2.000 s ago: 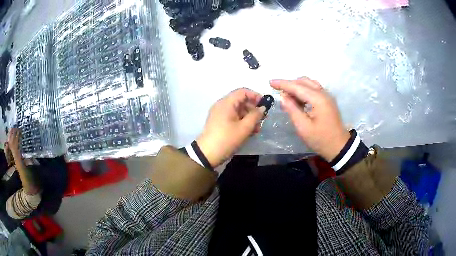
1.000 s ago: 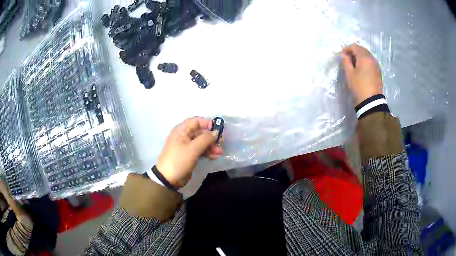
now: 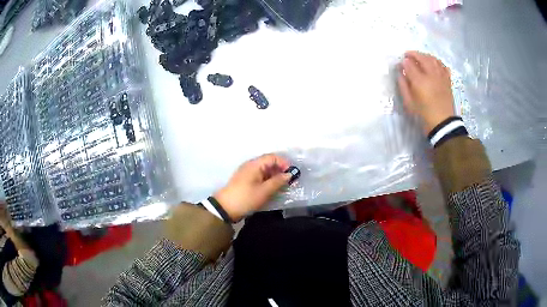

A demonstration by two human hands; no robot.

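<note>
My left hand (image 3: 257, 184) holds a small black part (image 3: 292, 173) between thumb and fingers, just over the near edge of the bench. My right hand (image 3: 427, 87) is down at the clear film (image 3: 384, 141) on the right, fingers bent; its fingertips lie in glare, so I cannot tell if they hold anything. Two loose black parts, one (image 3: 220, 80) near the pile and one (image 3: 258, 97) further right, lie on the white benchtop. The pile of black parts (image 3: 183, 39) is at the back left.
Clear compartment trays (image 3: 84, 120) with rows of black parts cover the left of the bench. A dark bag (image 3: 300, 12) lies behind the pile. A pink patch (image 3: 445, 5) is at the far edge. Another person's sleeve (image 3: 19, 271) shows at lower left. Red stools (image 3: 399, 231) are below the bench.
My right hand has moved away from the left hand to the film on the right. My left hand still holds the black part, now lower and nearer the bench edge. The view has shifted.
</note>
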